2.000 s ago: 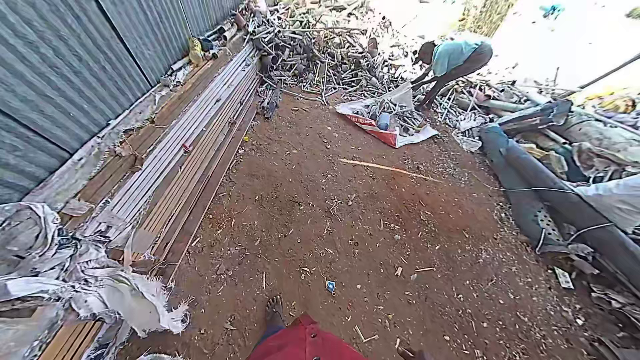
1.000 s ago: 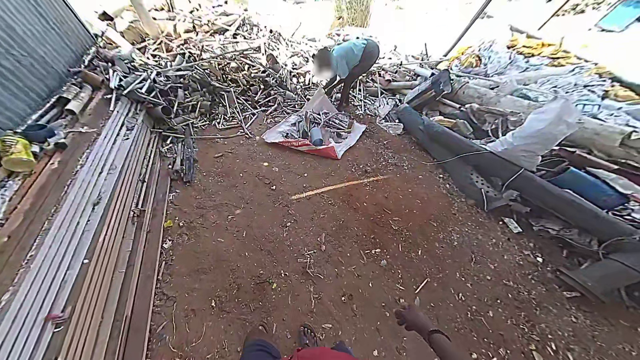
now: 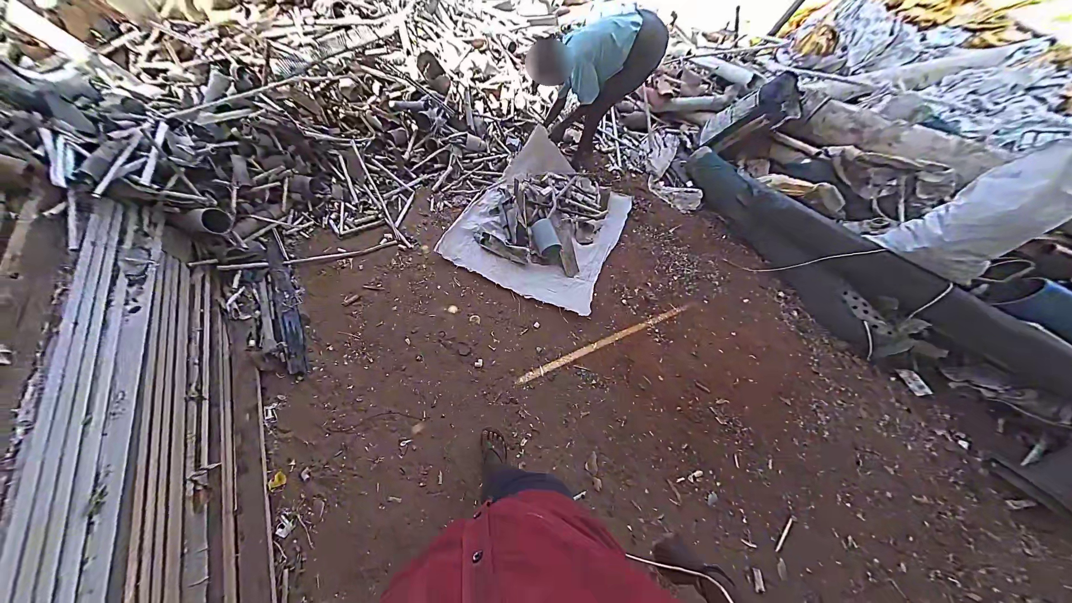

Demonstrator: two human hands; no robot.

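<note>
My right hand (image 3: 682, 557) is low in the frame, beside my red shirt. It is dark and blurred, and a thin pale cord or strip crosses it; whether the fingers grip it I cannot tell. My left hand is out of view. Ahead, a pale woven sheet (image 3: 553, 289) lies spread on the dirt, heaped with pipe offcuts (image 3: 546, 239) and sticks or thin pipes. Another person (image 3: 607, 59) bends over its far corner, hands low beside it. A long thin yellowish strip (image 3: 603, 345) lies on the ground between me and the sheet.
Long stacked profiles or boards (image 3: 109, 377) run along the left. A large heap of pipes and scrap (image 3: 335, 109) spans the back. On the right lie a long dark pipe (image 3: 854, 260), a white sack (image 3: 988, 209) and more scrap. Small debris dots the brown dirt.
The view has moved toward the sheet and scrap heap. My right hand, apart from my body with fingers spread a second ago, is now lower and close to my shirt. The other person remains bent over.
</note>
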